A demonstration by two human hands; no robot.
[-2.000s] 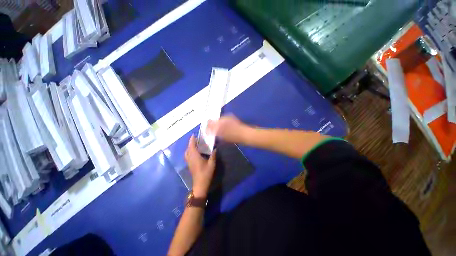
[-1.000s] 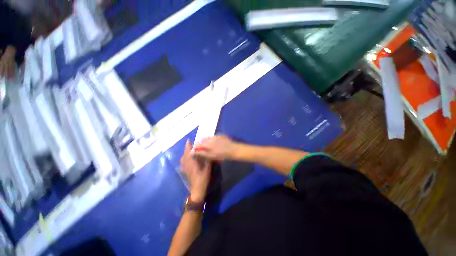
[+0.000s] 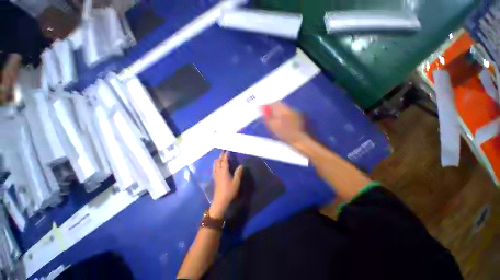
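Note:
A long white box part (image 3: 266, 149) lies slantwise on the blue printed sheet (image 3: 323, 117) in front of me. My left hand (image 3: 223, 180) is just below its left end, fingers apart and holding nothing. My right hand (image 3: 285, 123) is blurred, above the part, its fingers closed around a small red tool (image 3: 267, 112) that is mostly hidden. My right forearm crosses over the part near its right end.
A heap of white box parts (image 3: 82, 139) covers the far left. Two white parts lie at the top, one (image 3: 260, 23) at the sheet's edge, one (image 3: 373, 21) on the green surface (image 3: 356, 65). An orange tray (image 3: 466, 104) with strips is at right. Another person's hand shows upper left.
The box part has left my left hand and turned crosswise on the table. My right hand has moved up and right with the red tool. The two parts at the top have shifted left.

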